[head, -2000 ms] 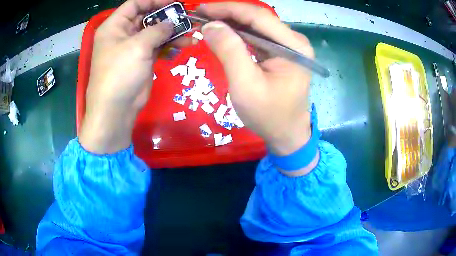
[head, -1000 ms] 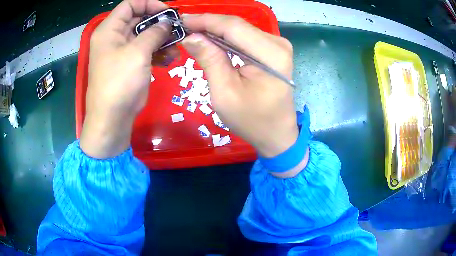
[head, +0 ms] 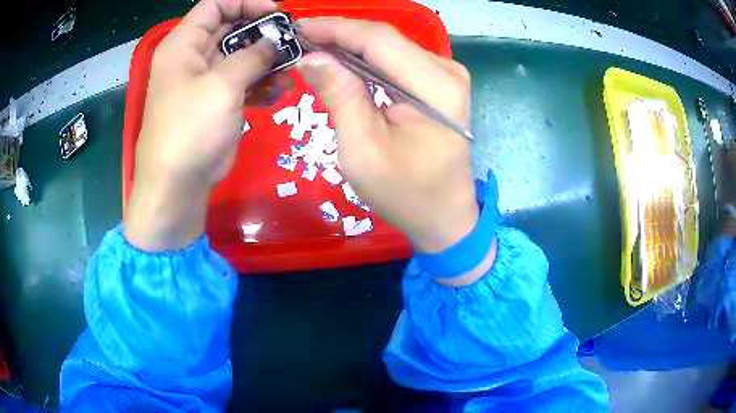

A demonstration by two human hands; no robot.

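Note:
My left hand [head: 190, 121] holds a small black rounded device housing [head: 282, 53] with a pale rim, above the back of the red tray. White and silver parts show inside the housing. My right hand [head: 395, 129] grips thin grey tweezers [head: 403, 90], whose tip end is at the housing's right edge; the exact contact is too small to tell. Under the hands, many small white pads [head: 311, 141], some with blue print, lie loose in the red tray [head: 323, 256].
A yellow tray [head: 625, 185] with clear bags of orange-brown strips stands at the right. Another housing [head: 73, 135] lies on the green bench at the left. A white line [head: 89, 79] crosses behind, with a further housing beyond it. Part of another person's blue sleeve shows at the far right.
My right hand and the tweezers have moved left and slightly down since the earliest frame. The housing has shifted slightly left and down. The housing beyond the white line has moved right.

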